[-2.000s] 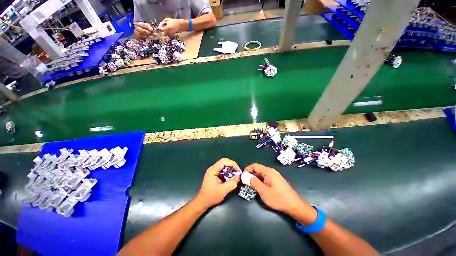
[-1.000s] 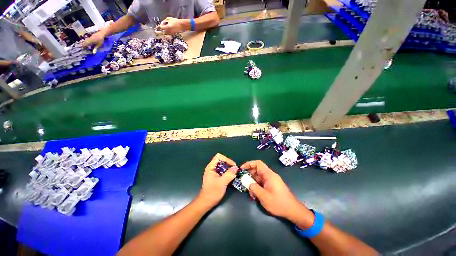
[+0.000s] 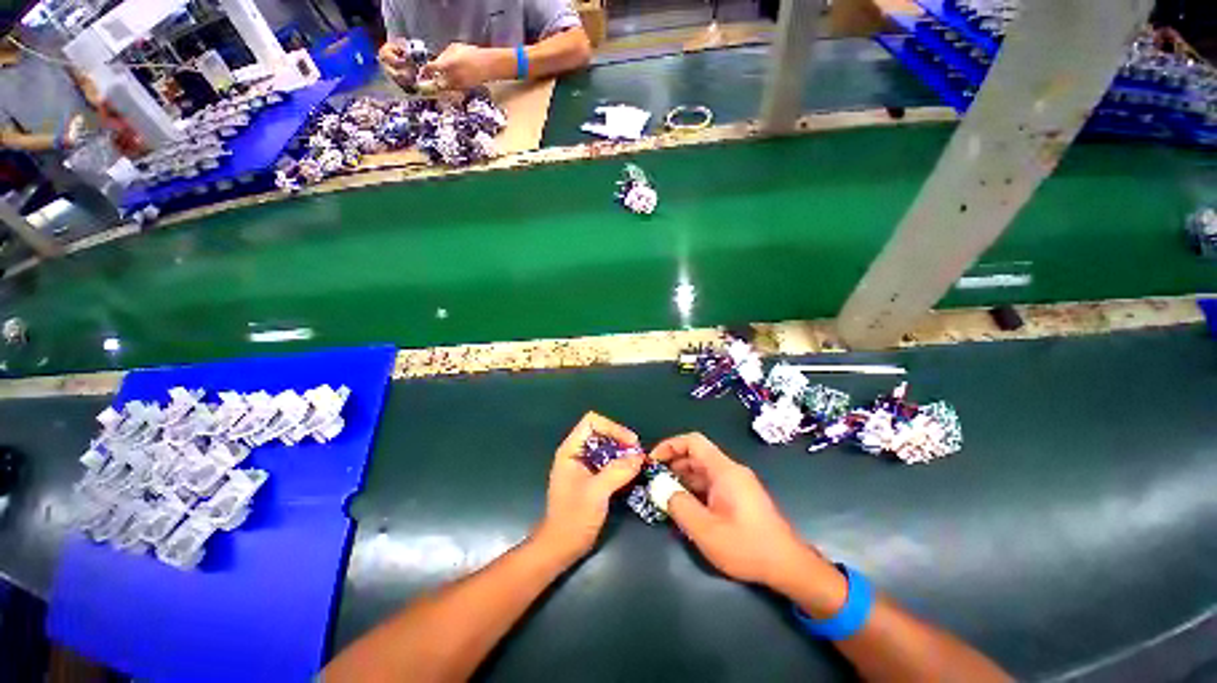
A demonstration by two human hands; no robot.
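My left hand point(image 3: 583, 483) and my right hand point(image 3: 727, 504) meet over the dark green bench, both gripping one wired board assembly point(image 3: 646, 502). Its dark and purple-looking wires show at the left fingers, its green speckled board between the hands. A white wrap point(image 3: 665, 491) covers a right-hand fingertip; my right wrist has a blue wristband point(image 3: 838, 603). More wired board assemblies point(image 3: 778, 420) lie in a loose pile to the right, beyond my hands. Whitish plastic housings point(image 3: 180, 460) stand in rows on a blue plastic sheet point(image 3: 287, 567) at left. Fingers hide much of the held piece.
A bright green belt point(image 3: 467, 274) crosses behind the bench and carries a unit point(image 3: 638, 192). A slanting pale post point(image 3: 988, 174) stands at right. A thin white stick point(image 3: 848, 370) lies behind the pile. A person opposite point(image 3: 487, 40) works beside another pile point(image 3: 387, 134).
The belt units have moved left. My hands stay close together, with small finger shifts on the assembly. The person opposite reached toward the housings and now has both hands together again.
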